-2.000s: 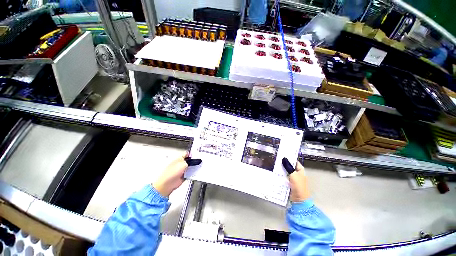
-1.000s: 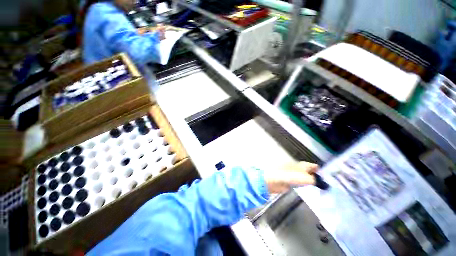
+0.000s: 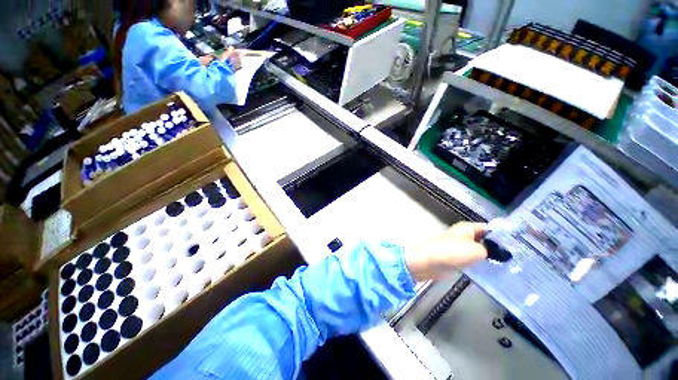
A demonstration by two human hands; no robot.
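The work instruction sheet [image 3: 554,297] is a white page with two dark pictures. It is tilted, slightly curved, and cut off at the right edge. My left hand [image 3: 451,251] grips its left edge, with a black finger cot [image 3: 497,251] on the thumb lying over the page. A light blue sleeve covers my left forearm. My right hand is not in view.
At left, a carton [image 3: 167,356] holds black and white round tops, with another carton [image 3: 141,169] of white-topped parts behind. A person [image 3: 175,63] in blue holds paper. Conveyor rails [image 3: 401,165] cross the middle. A silver-parts bin [image 3: 476,142] sits under the shelf.
The view has swung left from the shelf to the cartons and the other person. The sheet now lies at the right of the picture, still in my left hand. My right hand has left the view.
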